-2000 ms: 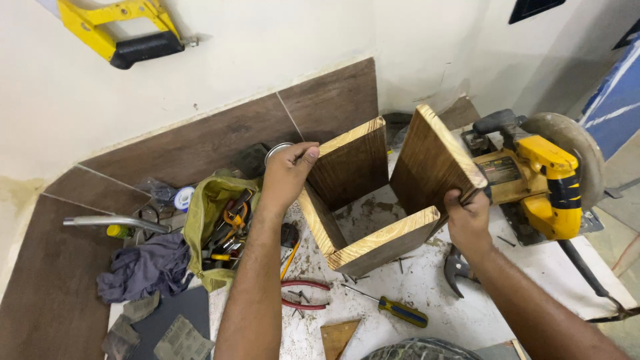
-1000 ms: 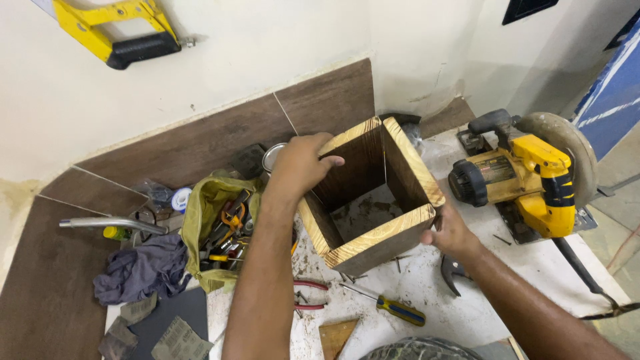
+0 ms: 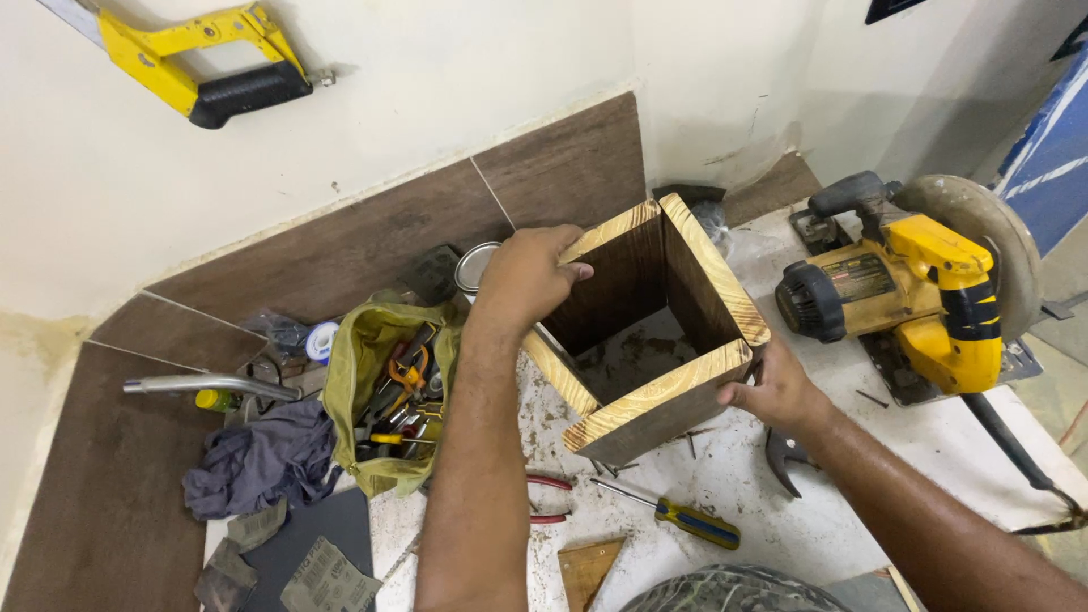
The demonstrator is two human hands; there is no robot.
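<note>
Four dark-faced wooden boards with pale cut edges form an open box [image 3: 659, 399] over the white worktop. My left hand [image 3: 531, 276] grips the box's far left side, the thumb over the top edge of a board. At the near right corner, my right hand [image 3: 769, 387] holds the boards from outside, its thumb on the near board; part of its fingers is hidden behind the wood. Nearer than the box lie a screwdriver [image 3: 697, 523], red-handled pliers [image 3: 548, 501] partly behind my left forearm, and several loose nails. A claw-shaped metal tool head [image 3: 786, 463] is beside my right wrist.
A yellow circular saw [image 3: 918, 289] stands at the right with its cord. On the left are an open tool bag [image 3: 340, 399], a grey cloth [image 3: 259, 459], a metal tube [image 3: 208, 387] and sandpaper pieces [image 3: 327, 578]. A yellow-framed hacksaw [image 3: 246, 89] hangs on the wall.
The right-hand board, angled away from the others two seconds ago, now stands against them and closes the box's outline. Both hands have stayed on the wood; the box has turned slightly.
</note>
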